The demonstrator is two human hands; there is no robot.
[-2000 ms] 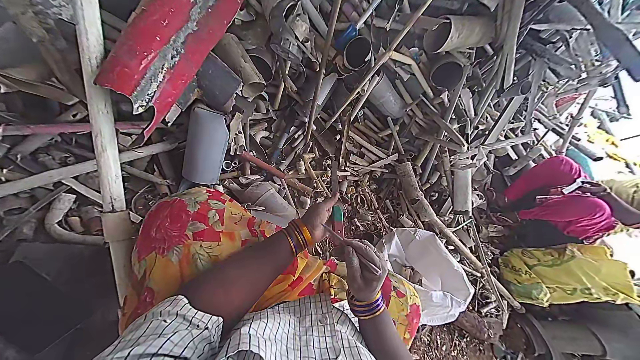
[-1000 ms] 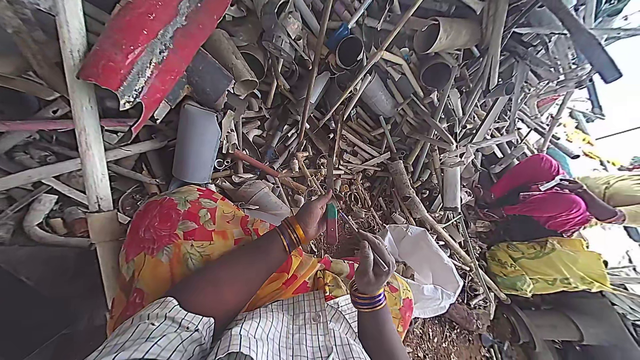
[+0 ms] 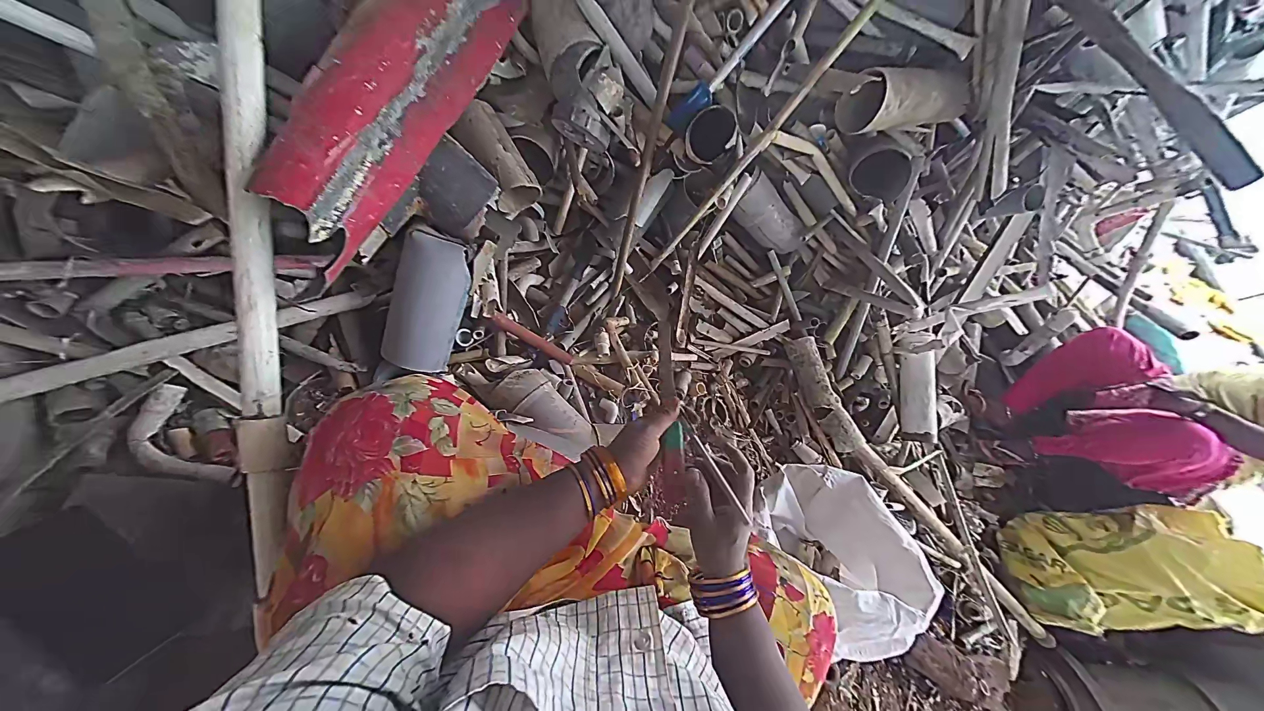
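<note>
My right hand (image 3: pixel 719 504), with purple and gold bangles at the wrist, is closed around a thin pale strip (image 3: pixel 726 477) that slants up toward my other hand. My left hand (image 3: pixel 647 446), wearing orange and gold bangles, is just left of a dark, narrow, blade-like piece (image 3: pixel 666 341) and touches or nearly touches it. Its fingertips are small and blurred, so its grip is unclear. Below that piece, between both hands, is a green and red part (image 3: pixel 673 449), perhaps a handle. My lap is covered by floral cloth (image 3: pixel 395 464).
A scrap pile of plastic pipes and sticks spreads ahead, with a red curved panel (image 3: pixel 395 109), a grey pipe piece (image 3: pixel 427 301) and a pale upright pole (image 3: pixel 247 217). A white sack (image 3: pixel 849 553) lies right. Another person (image 3: pixel 1116 415) sits at far right beside a yellow sack (image 3: pixel 1136 568).
Both hands stay close together at the dark blade-like piece. The thin strip slants between them in all frames, with no plain change in how it is held.
</note>
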